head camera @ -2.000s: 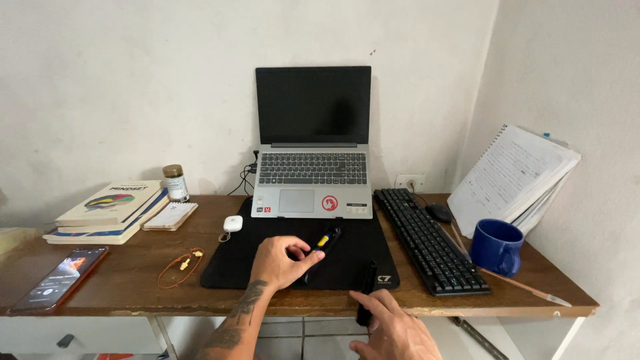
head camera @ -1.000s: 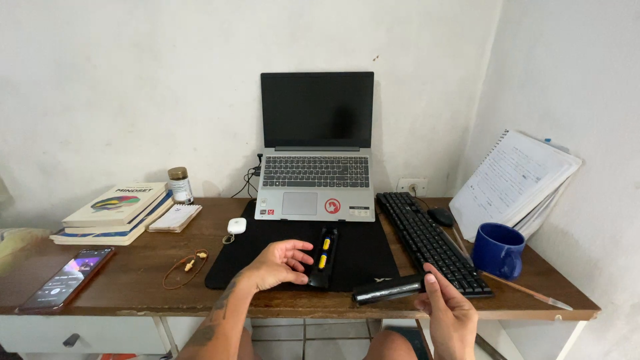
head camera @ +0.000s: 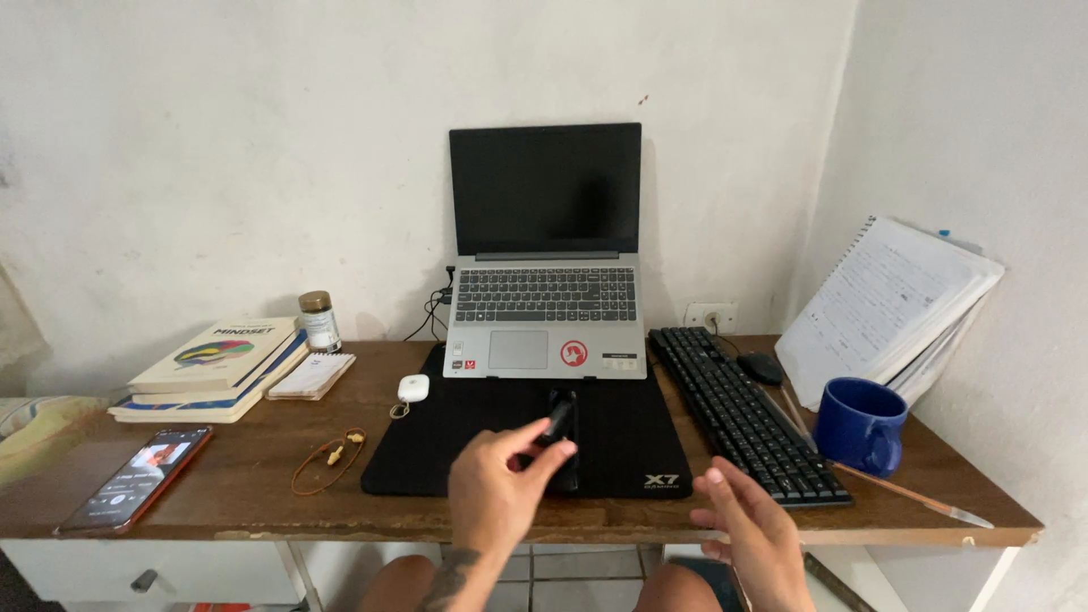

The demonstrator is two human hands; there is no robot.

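Observation:
My left hand (head camera: 510, 476) pinches a small black object (head camera: 561, 416) between thumb and fingers over the black mouse pad (head camera: 620, 442). Beneath it on the pad lies a dark, narrow item that blends with the pad; its shape is hard to make out, and no yellow parts show now. My right hand (head camera: 752, 535) hangs with its fingers apart, holding nothing, in front of the desk edge and right of the pad's corner. Behind both hands the silver laptop (head camera: 544, 323) stands with its lid up and its screen dark.
Right of the pad are a black keyboard (head camera: 748, 416), a mouse (head camera: 760, 368), a blue mug (head camera: 858, 425), a pen (head camera: 926, 501) and a spiral notebook (head camera: 884, 297). At left are a white case (head camera: 413, 388), a cord (head camera: 327, 466), a phone (head camera: 140, 480), books (head camera: 212, 361), a notepad (head camera: 313, 376) and a jar (head camera: 320, 321).
A second ago my right hand held a long black piece; now that hand is empty. The yellow parts seen on the pad are out of sight. My left hand now grips a black object there.

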